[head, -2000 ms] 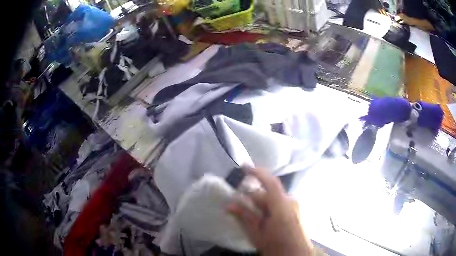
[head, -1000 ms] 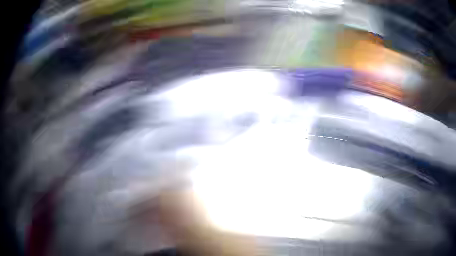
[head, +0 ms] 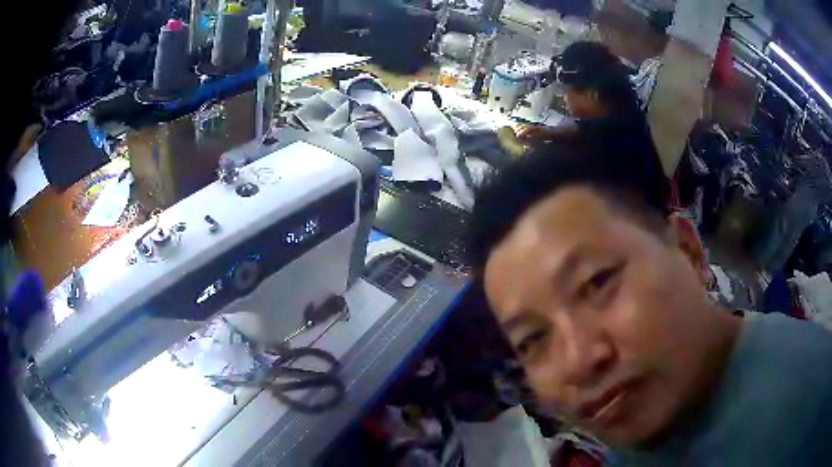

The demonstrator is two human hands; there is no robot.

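No hand of mine is in view. The white sewing machine (head: 274, 196) with a dark front panel stands at the left. Its needle end is at the lower left in strong lamp glare. Dark-handled scissors (head: 306, 378) lie on the machine table (head: 365, 351) in front of the machine. A small bunched white piece (head: 219, 347), cloth or wrapping, lies beside the scissors' loops. A small dark-headed tool (head: 326, 310) lies behind them. A purple fuzzy roll (head: 27, 296) shows at the left edge.
A person in a grey-green top (head: 757, 392) is close at the right, beside the table. Another person (head: 602, 91) sits at a machine behind. Light and grey cut pieces (head: 415, 150) are heaped on the table beyond. Thread cones (head: 173, 62) stand at upper left. Mixed cloth lies below the table edge.
The view has swung right, from the cloth at the needle to the machine's right end and a person. My hand and the cloth it held have left the picture.
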